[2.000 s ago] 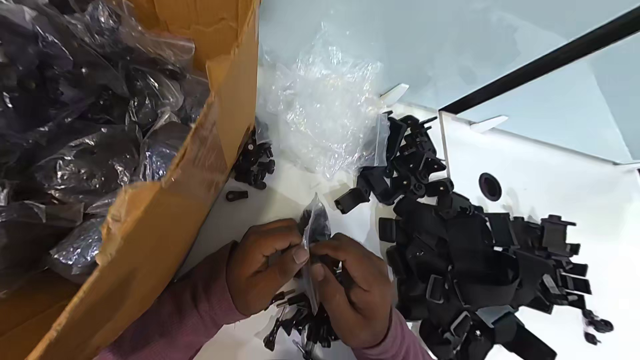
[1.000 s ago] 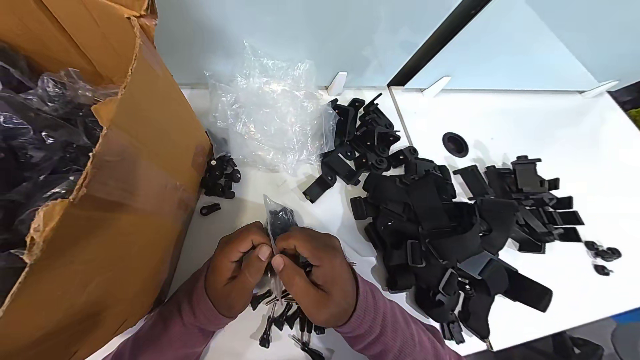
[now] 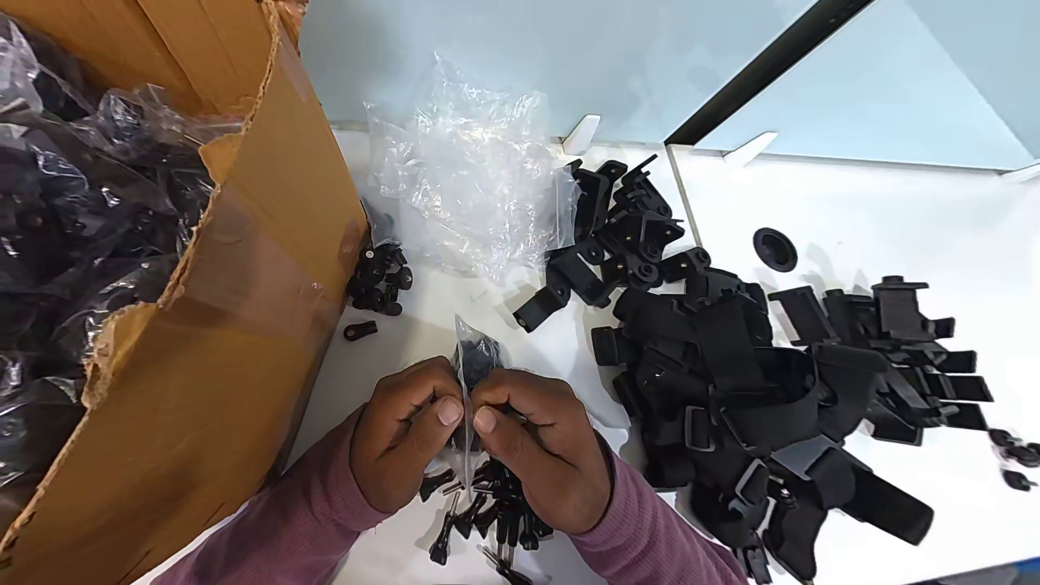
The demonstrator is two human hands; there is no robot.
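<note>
Between my two hands a clear plastic bag (image 3: pixel 478 351) with dark contents stands edge-on, pinched at its rim. My left hand (image 3: pixel 410 431) grips it from the left with thumb and fingers. From the right, my right hand (image 3: pixel 543 447) pinches the same rim, the two thumbs nearly touching. Black thumbscrews (image 3: pixel 487 508) with metal shafts lie in a loose pile on the white table just below the hands. Small black plastic parts (image 3: pixel 378 280) are heaped beyond my left hand, with a single one (image 3: pixel 360 331) lying apart. What exactly the bag contains is hidden.
An open cardboard box (image 3: pixel 219 325) full of bagged black items (image 3: pixel 106 211) stands at left. Empty clear bags (image 3: pixel 479 171) lie at the back. Black plastic brackets (image 3: pixel 617 236), black straps with buckles (image 3: pixel 731 390), black clips (image 3: pixel 902 341) and a round black disc (image 3: pixel 774 249) lie at right.
Both hands keep hold of the bag and have hardly moved relative to each other. The view has shifted since the earliest frame.
</note>
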